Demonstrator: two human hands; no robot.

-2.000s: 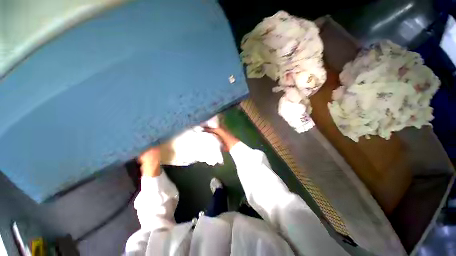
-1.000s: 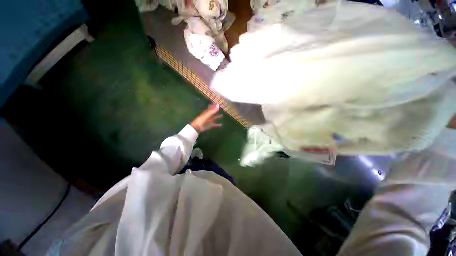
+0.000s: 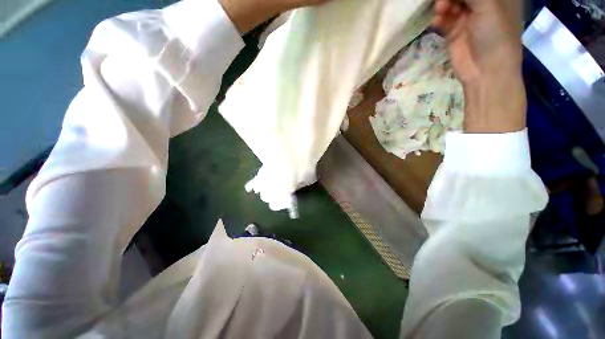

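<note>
A cream-white garment (image 3: pixel 302 86) hangs stretched between my raised hands, its ruffled lower end over the green floor. My left hand (image 3: pixel 272 6) is at the top edge, at the garment's upper left; its fingers are cut off or hidden, but the cloth hangs from it. My right hand (image 3: pixel 464 40) is at the upper right, fingers curled on the garment's upper right edge. No clear print shows on this cloth.
A floral garment heap (image 3: pixel 421 99) lies in the brown-lined carton (image 3: pixel 371 179), right of the held garment. Part of another heap shows behind the cloth. The blue cabinet (image 3: pixel 40 86) is at left, partly behind my left sleeve.
The garment has moved from the right to the centre and is now held up between both hands. My left hand, empty and open a second ago, has risen to the top edge.
</note>
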